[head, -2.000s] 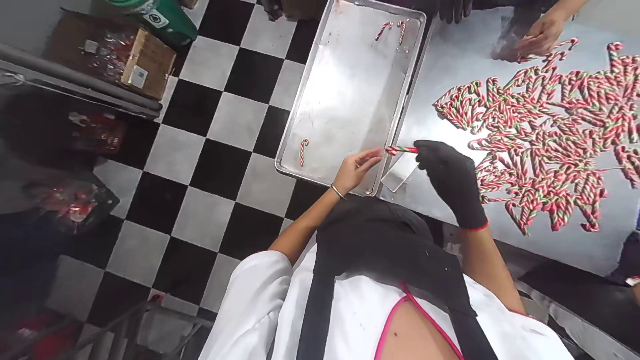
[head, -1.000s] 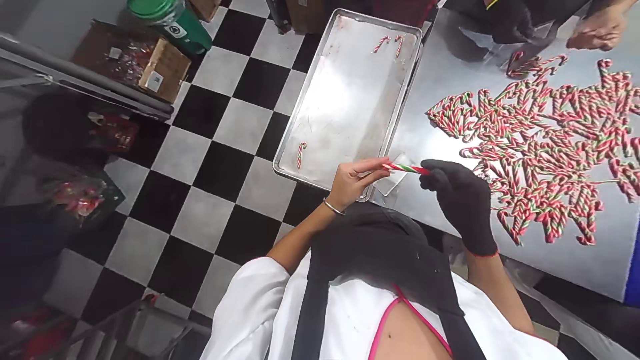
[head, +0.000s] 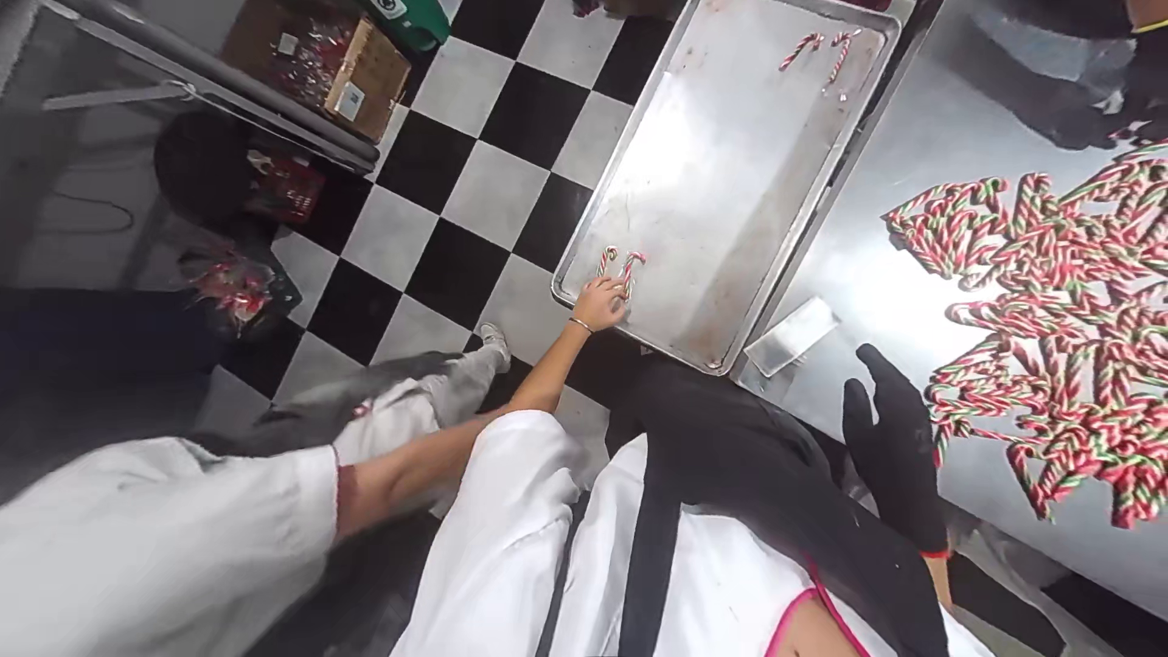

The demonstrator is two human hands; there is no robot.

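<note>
My bare left hand (head: 600, 304), a bracelet at its wrist, is over the lower left end of a metal sheet tray (head: 730, 182). Its fingers are on the lower end of a red, white and green candy cane (head: 631, 265), beside another candy cane (head: 606, 259) lying in the tray. Two more canes (head: 800, 52) lie near the tray's far end. My right hand (head: 890, 438), in a black knit glove, is held apart from the tray, palm and fingers spread with nothing in it. It is just left of a large pile of candy canes (head: 1058, 338) on the metal table.
A flat, pale rectangular piece (head: 792, 336) lies on the table (head: 912, 146) by the tray's corner. Another person's dark-gloved hands are at the upper right. At the left, another person's sleeve (head: 182, 520) and forearm pass close to my arm. An open cardboard box (head: 365, 82) stands beyond.
My left hand has moved from beside my right hand to the tray, where a second cane now lies beside the first. My right hand has let go and opened. Another person's arm has entered at left.
</note>
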